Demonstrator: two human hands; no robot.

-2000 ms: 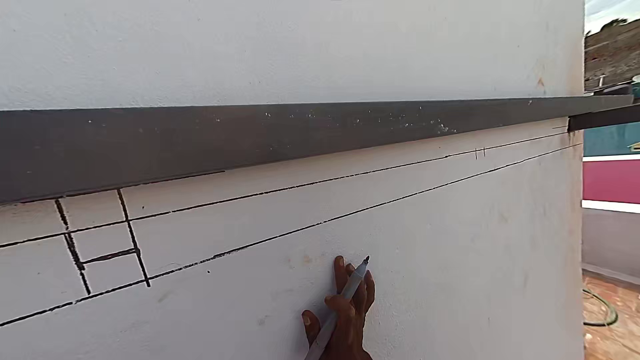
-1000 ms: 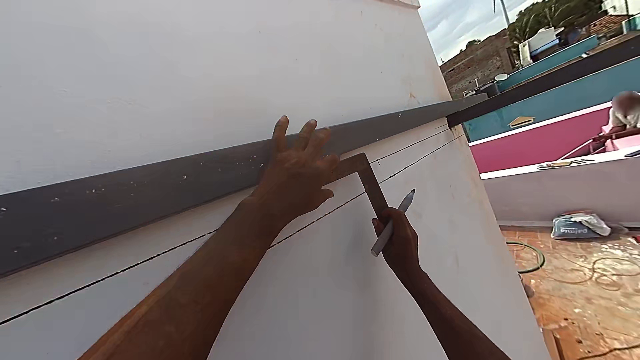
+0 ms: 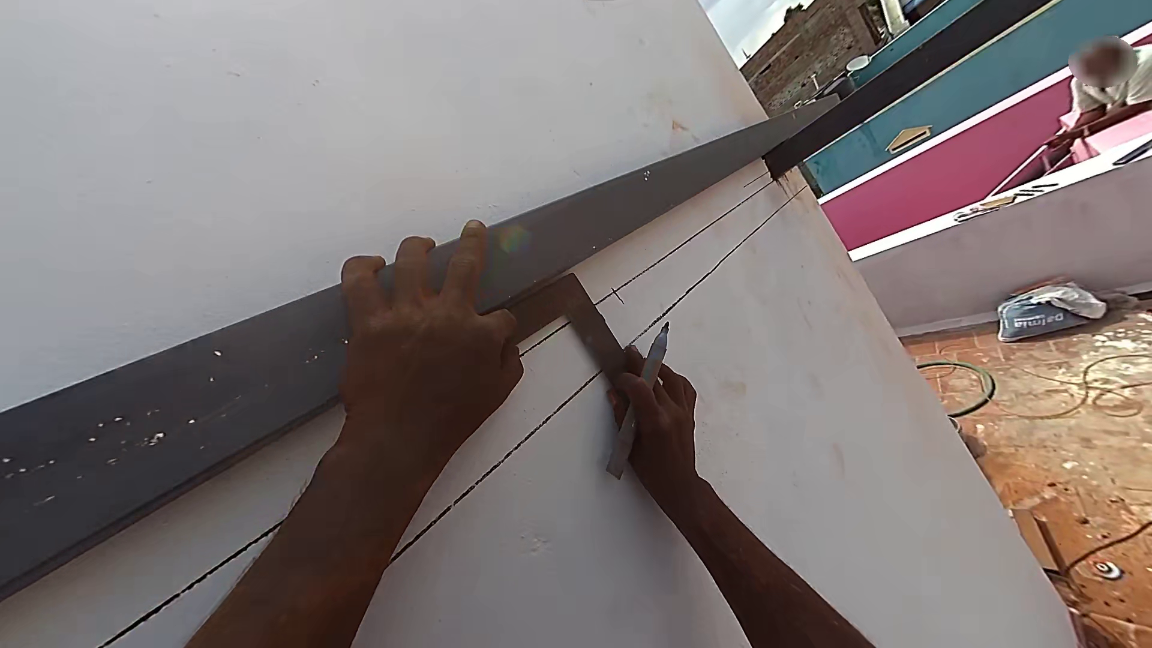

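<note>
A long dark grey metal beam [image 3: 243, 360] runs slantwise along a white wall [image 3: 162, 162]. My left hand [image 3: 423, 333] lies over the beam, fingertips hooked on its upper edge, its thumb side at one arm of an L-shaped metal square [image 3: 589, 328]. That arm lies along the beam's lower edge; the other points down across two dark lines drawn on the wall. At the lower arm's end, my right hand [image 3: 657, 414] grips the square and also holds a grey marker [image 3: 643, 400], tip up. A small cross mark [image 3: 616, 294] sits on the upper line, right of the square.
The wall ends at a corner on the right, where a second dark beam [image 3: 900, 81] meets the first. Beyond stand a teal and magenta wall and a low parapet [image 3: 1008, 220], with a person [image 3: 1111, 85] behind it. A filled sack [image 3: 1048, 310] and a green hose [image 3: 976, 391] lie on the floor.
The left hand and the square, out of view two seconds ago, are now at the beam. Since one second ago the left hand's raised fingers have come down over the beam's upper edge. The view has turned right.
</note>
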